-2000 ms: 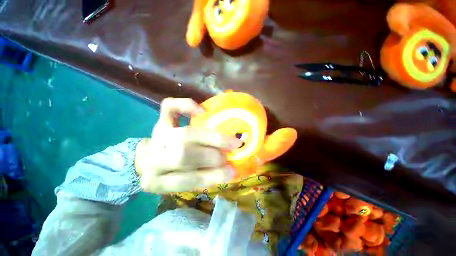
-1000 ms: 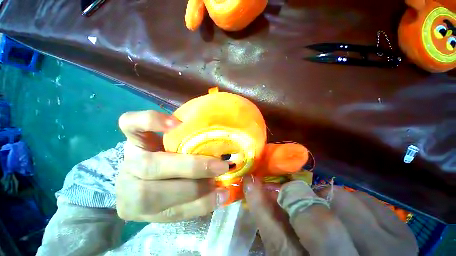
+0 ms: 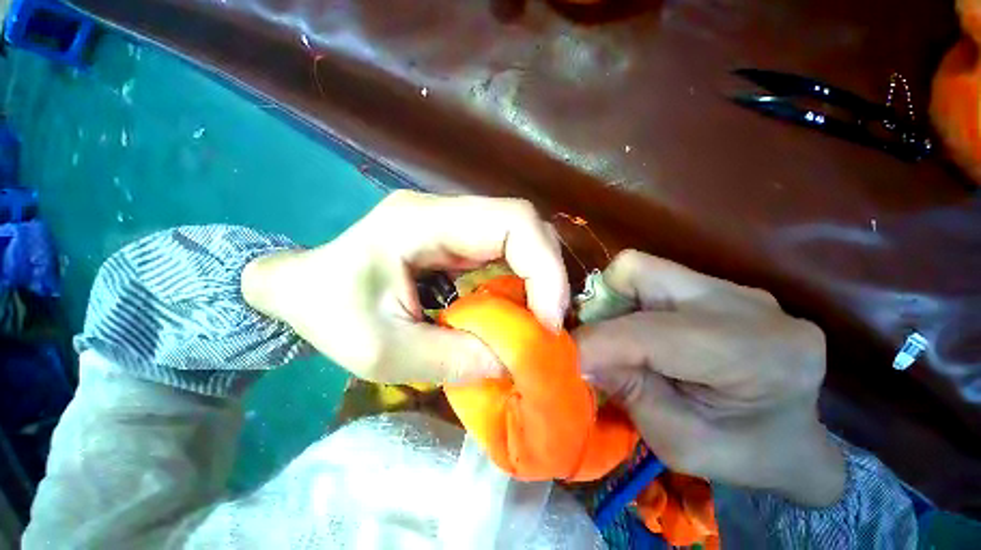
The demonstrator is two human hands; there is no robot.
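An orange plush toy (image 3: 543,403) is between my hands over my lap, folded and squeezed, its yellow-ringed face out of sight. My left hand (image 3: 430,290) pinches it from the left with thumb and fingers. My right hand (image 3: 710,371) is at the toy's right side, fingertips pinched against it, with a pale covering on one finger. Fine orange thread (image 3: 581,223) loops above the right fingertips. A needle cannot be made out. Black thread snips (image 3: 828,113) with a small chain lie on the table at the upper right.
Brown plastic sheeting (image 3: 645,140) covers the table. Part of an orange toy (image 3: 957,97) shows at the right edge. A small white piece (image 3: 910,350) lies near the table edge. A blue crate (image 3: 629,489) with orange pieces (image 3: 678,508) is beside my lap. A blue stool (image 3: 48,27) stands upper left.
The toy has been turned and folded, so its face no longer shows. My right hand came in from below and has moved up beside the toy. The view has shifted, moving the snips rightward.
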